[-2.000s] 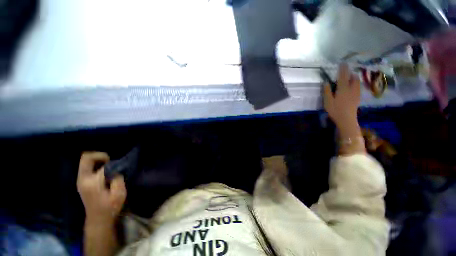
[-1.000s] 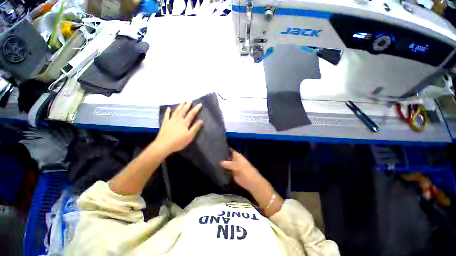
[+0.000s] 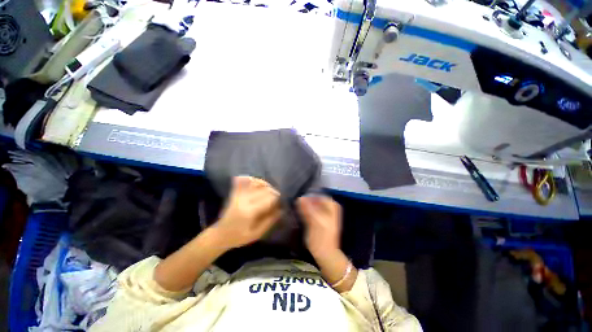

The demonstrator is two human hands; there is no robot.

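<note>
A dark grey garment panel (image 3: 259, 155) lies over the table's front edge, left of the needle, and hangs down towards my lap. My left hand (image 3: 250, 211) is closed on its lower part, slightly blurred. My right hand (image 3: 321, 224) grips the panel's lower right edge, also blurred. A narrow dark grey cut piece (image 3: 386, 139) with a curved notch lies under the machine arm, its end on the grey ruled strip. The presser foot and needle area (image 3: 350, 71) has no cloth under it that I can make out.
The white JACK sewing machine (image 3: 454, 71) stands at the back right. Dark snips (image 3: 480, 178) and red and yellow loops (image 3: 539, 185) lie at the right. Folded dark grey pieces (image 3: 139, 68) lie at the left. Blue crates (image 3: 26, 259) hold cloth below.
Both hands have drawn closer together, and the left has moved down from the panel's top to its lower part. The panel is spread wider over the edge. The camera view has shifted slightly.
</note>
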